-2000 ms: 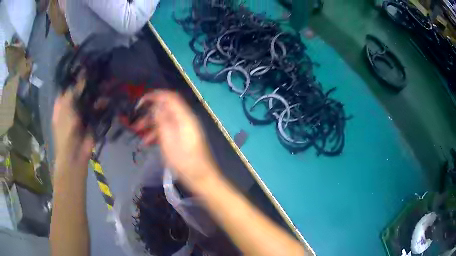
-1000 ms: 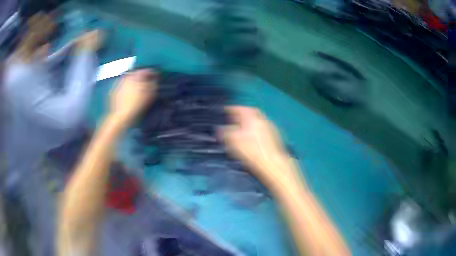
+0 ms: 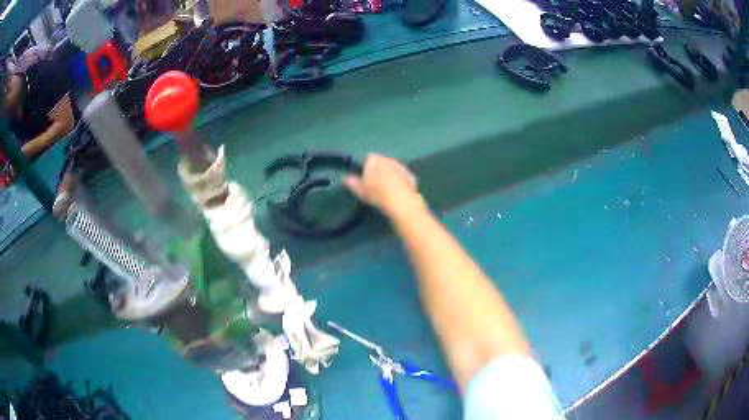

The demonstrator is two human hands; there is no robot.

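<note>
My right hand (image 3: 386, 184) reaches in from the lower right and grips the right end of a black headband assembly (image 3: 316, 230) over the dark-green conveyor belt (image 3: 460, 168). The fingers hide that end; whether the headband is raised off the belt is unclear. My left hand is not in view. The green lever press (image 3: 205, 279) stands left of my hand, with a red ball knob (image 3: 172, 101), a steel spring (image 3: 107, 242), dirty white cloth wrapping (image 3: 238, 225) and a white pad (image 3: 259, 377) low at the front.
Blue-handled pliers (image 3: 390, 369) lie right of the press. A pile of black crescents (image 3: 57, 402) is at the lower left. Another headband (image 3: 530, 66) lies on the belt's far side; more are heaped behind. A white fan-like object (image 3: 735, 262) is at the right edge. A person (image 3: 45, 98) is at upper left.
The view has swung right to the press. Both hands were over the dark crescents on the bench; now the right hand is on a headband and the left is out of view.
</note>
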